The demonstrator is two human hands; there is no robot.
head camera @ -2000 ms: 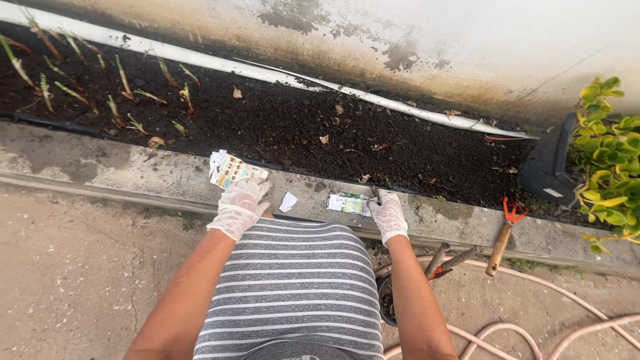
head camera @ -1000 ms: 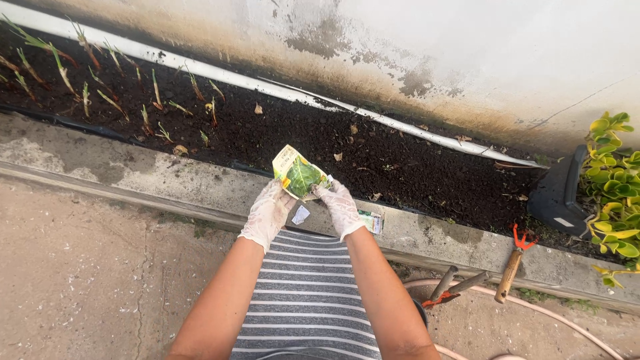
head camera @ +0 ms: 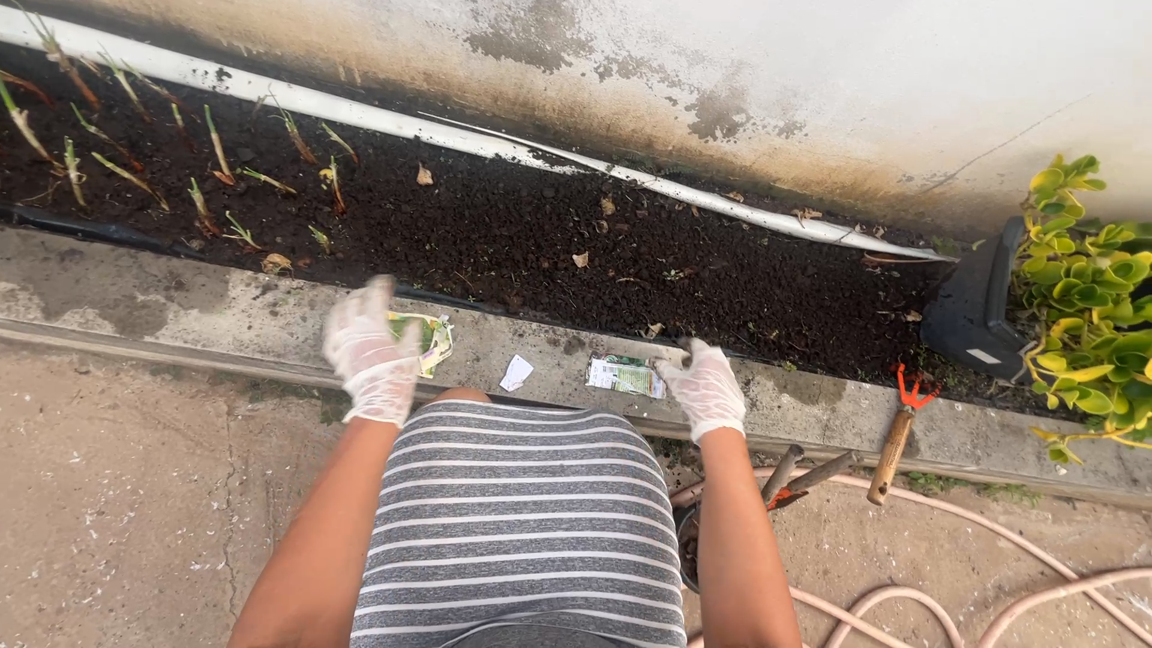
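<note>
A thin, translucent white glove covers each hand. My left hand [head camera: 371, 351], blurred, is spread at the left over the concrete ledge, beside a green and yellow seed packet [head camera: 436, 342] that it partly hides. Nothing shows in its fingers. At the right, my right hand [head camera: 704, 385] has its fingertips at the edge of a second printed packet [head camera: 623, 377], which lies on the ledge; whether they grip it I cannot tell. A small white piece of paper [head camera: 516, 373] lies between the two packets.
Behind the concrete ledge [head camera: 225, 306] runs a bed of dark soil [head camera: 504, 225] with green shoots at the left. A white pipe [head camera: 378, 117] follows the wall. At the right are a dark pot [head camera: 972, 297] with a leafy plant, an orange hand cultivator [head camera: 891, 441] and a hose [head camera: 999, 535].
One second ago both hands held a green-pictured packet together above the ledge. Now they are apart, the left beside that packet on the ledge, the right at the other packet.
</note>
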